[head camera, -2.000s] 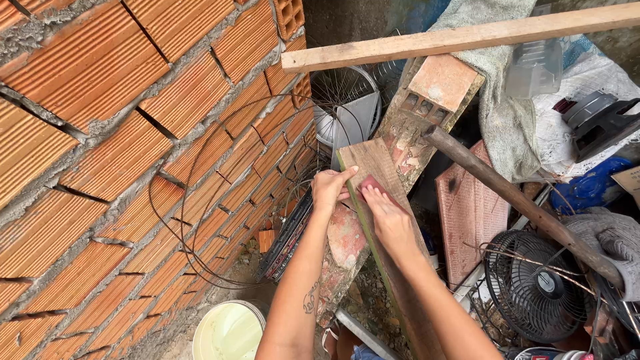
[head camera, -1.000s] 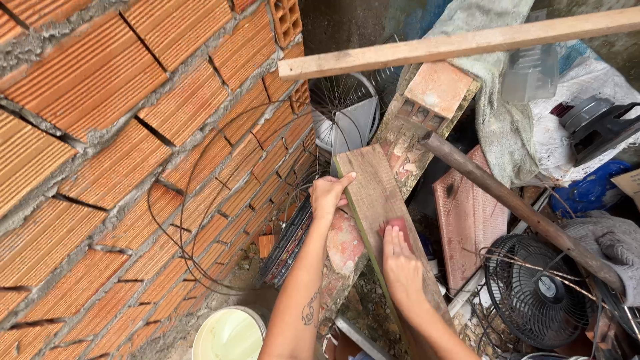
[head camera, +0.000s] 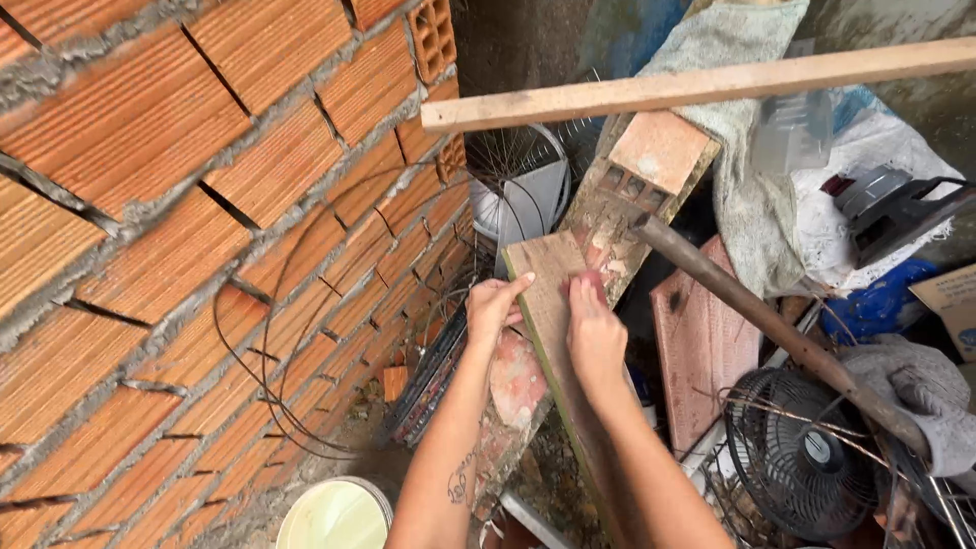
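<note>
A long wooden board point(head camera: 547, 263) with a greenish edge runs from near the centre down between my forearms. My left hand point(head camera: 492, 309) grips its left edge near the top end, thumb on the face and fingers underneath. Under the fingers of my right hand point(head camera: 597, 332) is a reddish sheet, likely sandpaper point(head camera: 593, 284), pressed against the board near its right edge. Part of that sheet is hidden by the fingers. Beneath the board lies a worn plank point(head camera: 602, 236) with flaking, stained patches, and a hollow clay brick point(head camera: 659, 151) rests towards its top.
A brick wall point(head camera: 282, 168) fills the left, with loops of wire point(head camera: 267, 381) beside it. A wooden batten point(head camera: 686, 85) crosses above. At right are a round pole point(head camera: 762, 320), a fan point(head camera: 816, 450), a pinkish board point(head camera: 705, 343) and cloth. A bucket point(head camera: 335, 518) stands below.
My right hand, with the reddish sheet, slid down the board between the two earlier frames and is now back nearer its top end. My left hand keeps its hold on the left edge.
</note>
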